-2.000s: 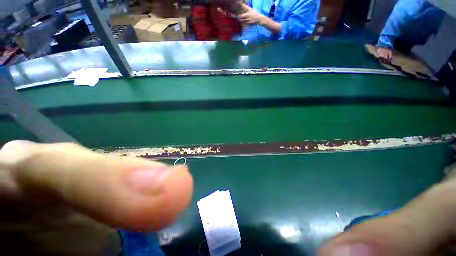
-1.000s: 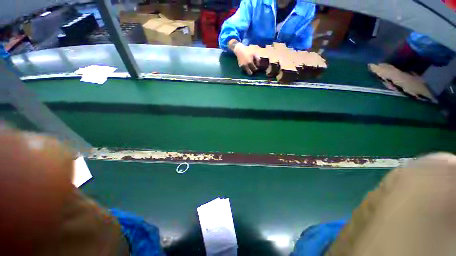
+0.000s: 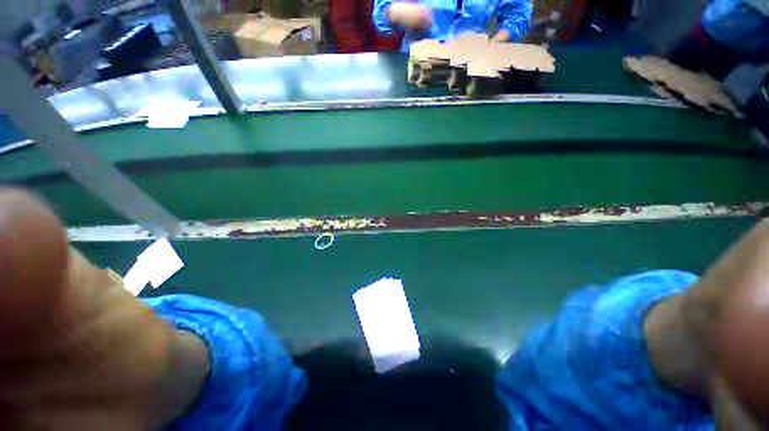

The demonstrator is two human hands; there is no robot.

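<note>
A small stack of white leaflets (image 3: 386,324) lies slightly fanned on the green surface, between my forearms. More white leaflets (image 3: 158,263) lie at the left, just beyond my left hand. My left hand (image 3: 76,328) is large and blurred at the left edge, cut off by the frame; its fingers are hidden, so I cannot tell if it holds anything. My right hand (image 3: 732,316) is blurred and cut off at the right edge; its grip does not show. Both wrists come out of blue sleeves.
A pale rubber band (image 3: 325,242) lies near the worn metal strip (image 3: 438,220). Across the line are brown blanks (image 3: 485,57), further blanks (image 3: 685,84) and white sheets (image 3: 169,112). A person in blue (image 3: 459,18) stands opposite. A grey upright (image 3: 205,57) rises at left.
The view has shifted. Both my hands have moved apart towards the sides, showing more sleeve. The person opposite has put brown blanks down on the far side and drawn a hand back.
</note>
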